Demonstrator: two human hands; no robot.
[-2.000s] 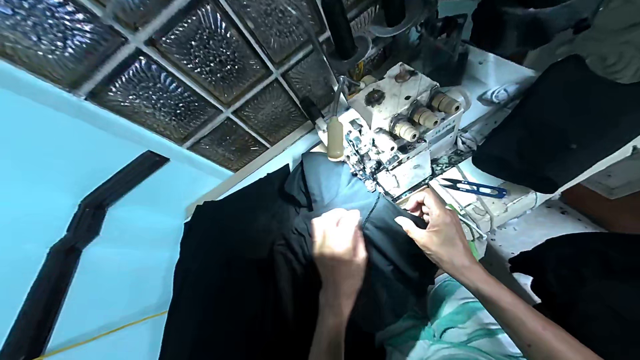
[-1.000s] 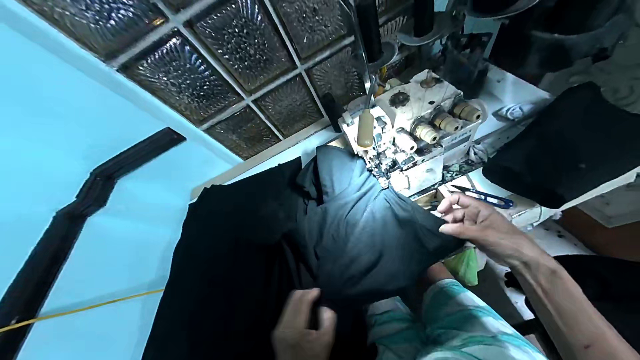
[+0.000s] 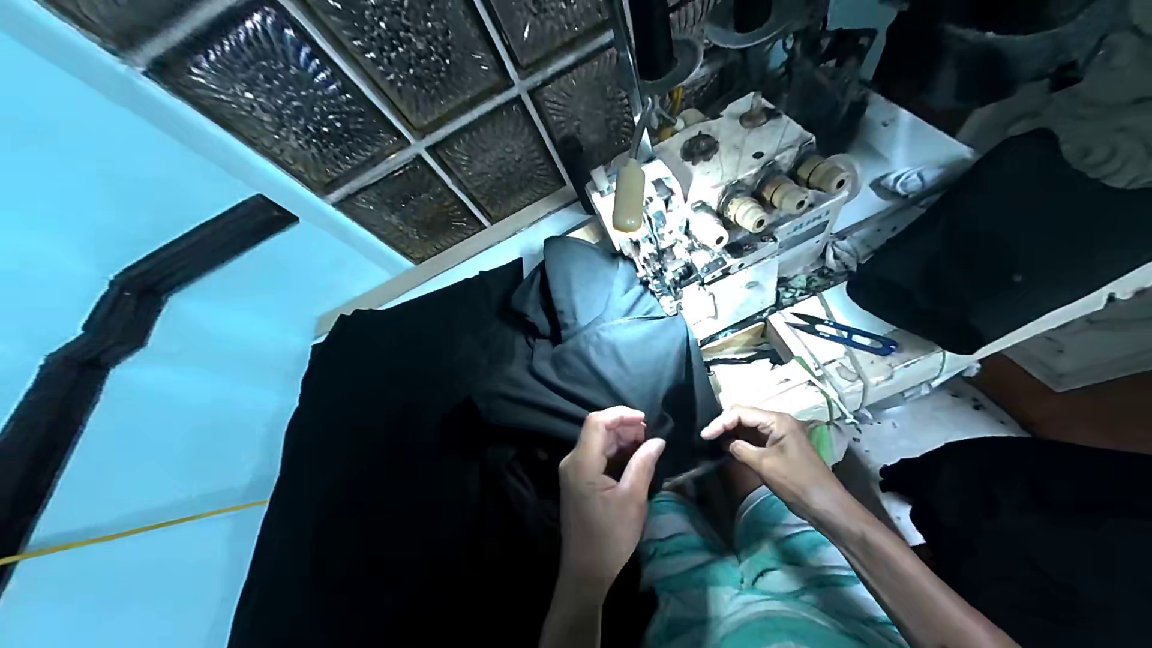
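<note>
A white Juki overlock sewing machine (image 3: 738, 180) stands at the upper middle, its lamp lighting the needle area. Dark fabric (image 3: 612, 360) lies at its presser foot and drapes toward me, joining a large black heap on the left. Over the near edge of this cloth, my left hand (image 3: 612, 477) is curled with thumb and fingers apart. My right hand (image 3: 765, 445) is at the fabric's right edge, finger and thumb close to it; whether they pinch the cloth is unclear. Blue-handled thread snips (image 3: 843, 334) lie on the machine's bed, right of the needle area.
Black cloth pieces (image 3: 1008, 243) lie at the right, with another dark pile (image 3: 1035, 531) below them. A glass-block window (image 3: 414, 99) and a light blue wall (image 3: 162, 342) bound the left side. Black thread cones (image 3: 650, 40) stand behind the machine.
My left hand has moved up from the lower edge to the near part of the fabric. My right hand has come lower, nearer to the left one.
</note>
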